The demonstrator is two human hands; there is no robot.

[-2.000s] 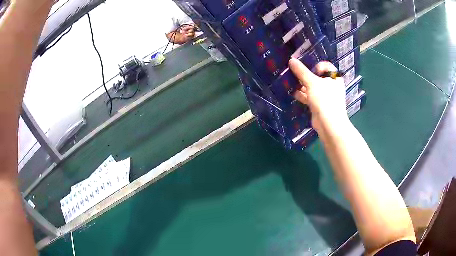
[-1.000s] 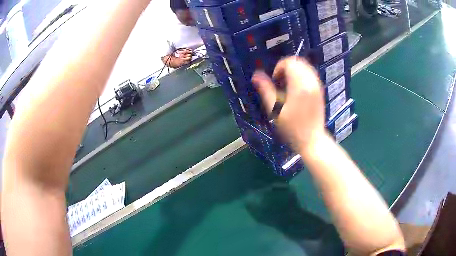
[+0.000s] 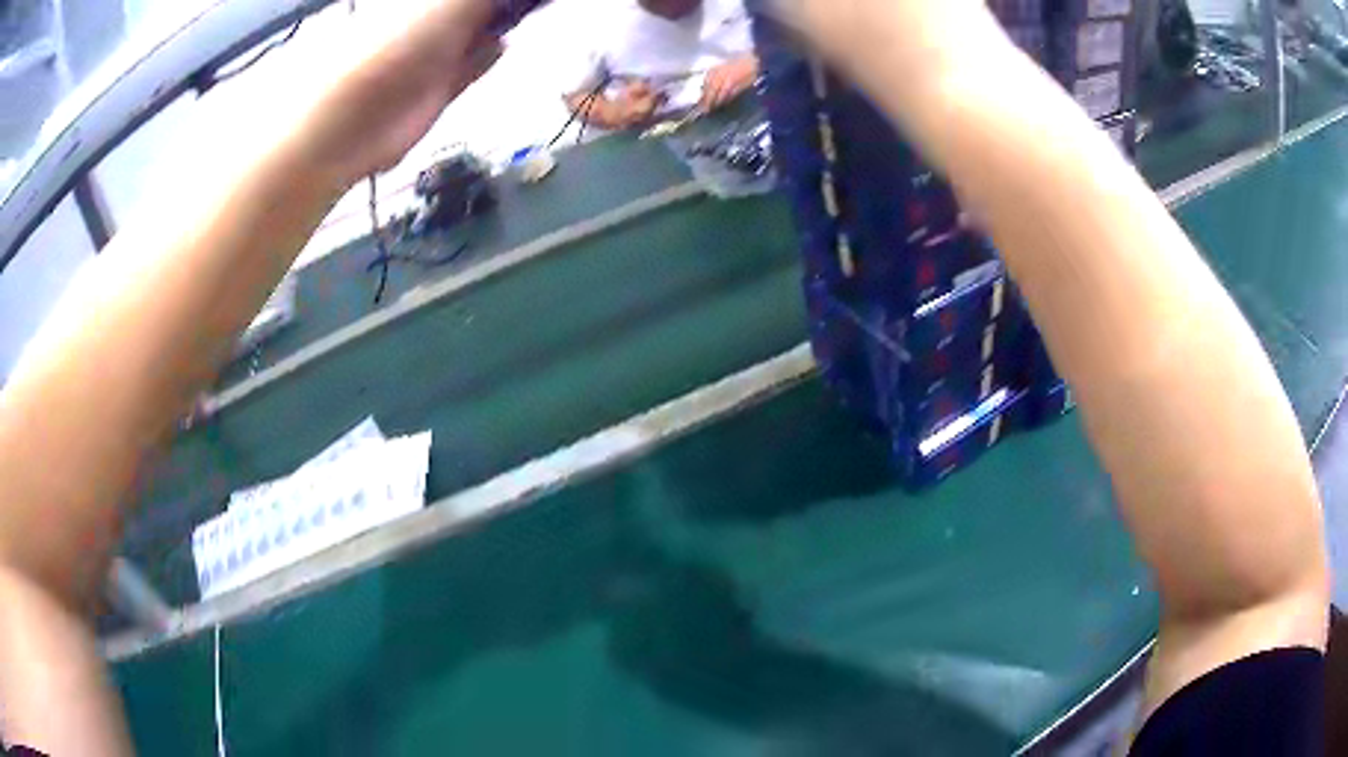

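Note:
Blue stacked cartons point(image 3: 946, 348) stand as a tall column on the green bench, with white strips on their sides; the top is out of the picture. My left hand point(image 3: 429, 74) is raised at the top edge, partly cut off and blurred, left of the stack. A small dark patch shows at its fingers; I cannot tell what it is. My right hand point(image 3: 850, 22) is at the top edge in front of the upper stack, mostly cut off. Its fingers and anything in them are hidden. My right forearm covers part of the cartons.
Printed white label sheets point(image 3: 318, 510) lie left, beyond a pale metal rail point(image 3: 591, 451). A small device with a black cable point(image 3: 451, 192) stands on the far strip. Another person's hands point(image 3: 636, 104) are across the bench, near a clear plastic bag point(image 3: 732, 155).
Both my hands have risen to the top edge; my right hand has left the middle of the stack. The view has shifted, and the stack stands further right in it.

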